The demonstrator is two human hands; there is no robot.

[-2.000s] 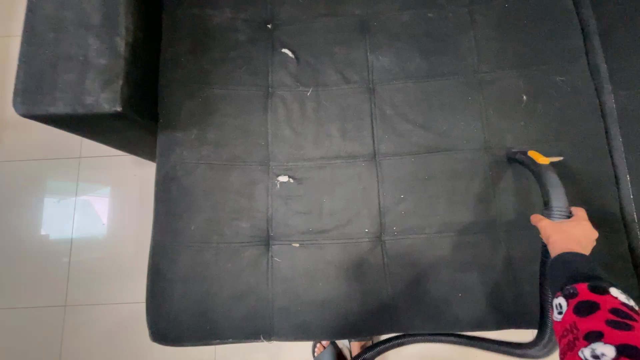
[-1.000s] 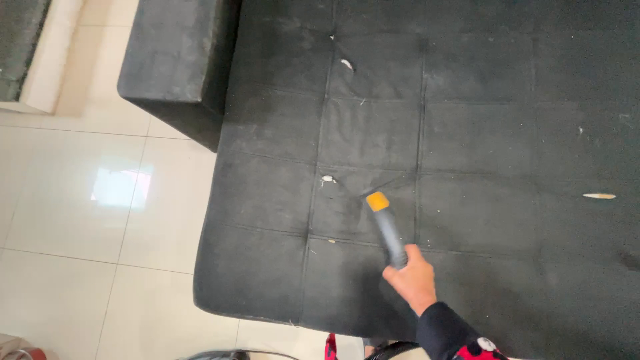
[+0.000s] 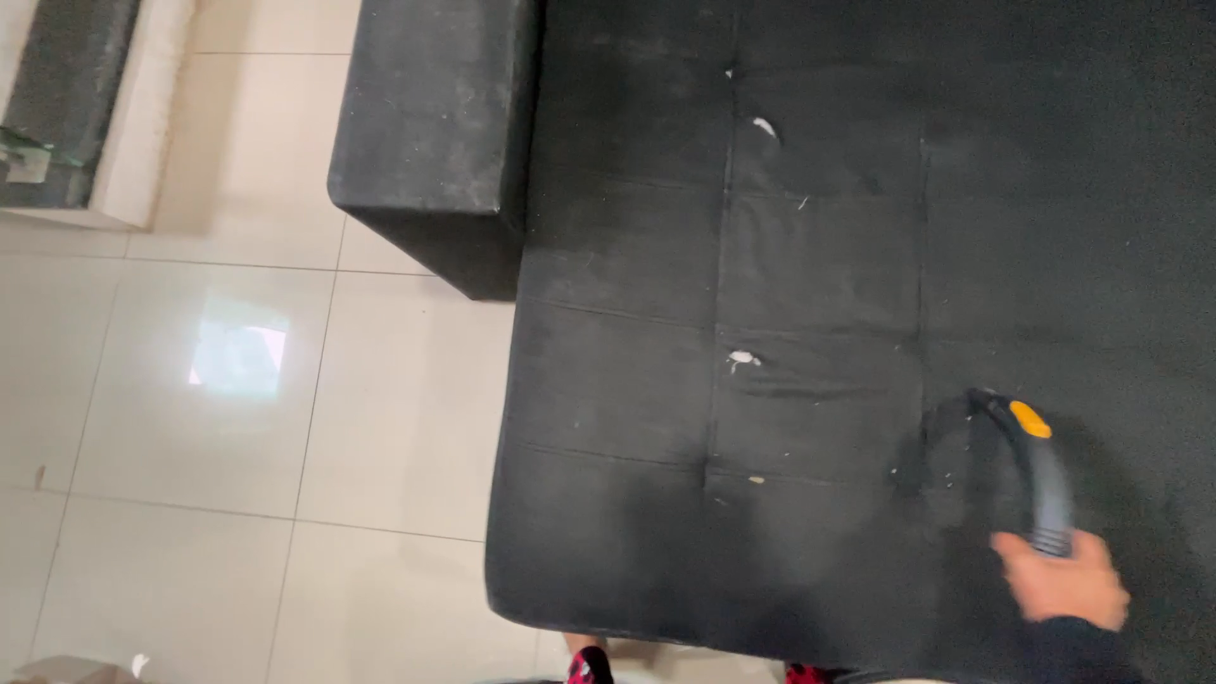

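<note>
My right hand (image 3: 1069, 584), slightly blurred, is closed around the curved black handle of a vacuum cleaner hose (image 3: 1048, 489) with an orange part near its tip. The tip is at the dark tufted seat of a sofa (image 3: 617, 380), in its lower right area; whether it touches the fabric I cannot tell. Left of the tip, a white scrap (image 3: 743, 358) lies by a seam. Another white scrap (image 3: 764, 125) lies farther up, and a small pale bit (image 3: 756, 480) lies lower down. Tiny specks dot the fabric. My left hand is out of view.
A dark sofa armrest (image 3: 427, 104) borders the seat at the upper left. Shiny pale floor tiles (image 3: 399, 380) lie to the left, with a light-edged piece of furniture (image 3: 138, 123) in the far upper left corner. Red patterned clothing (image 3: 589, 665) shows below the seat's front edge.
Between the earlier frames my right hand swept the handle left toward the white scrap; now it is farther right of that scrap again. The view has also shifted.
</note>
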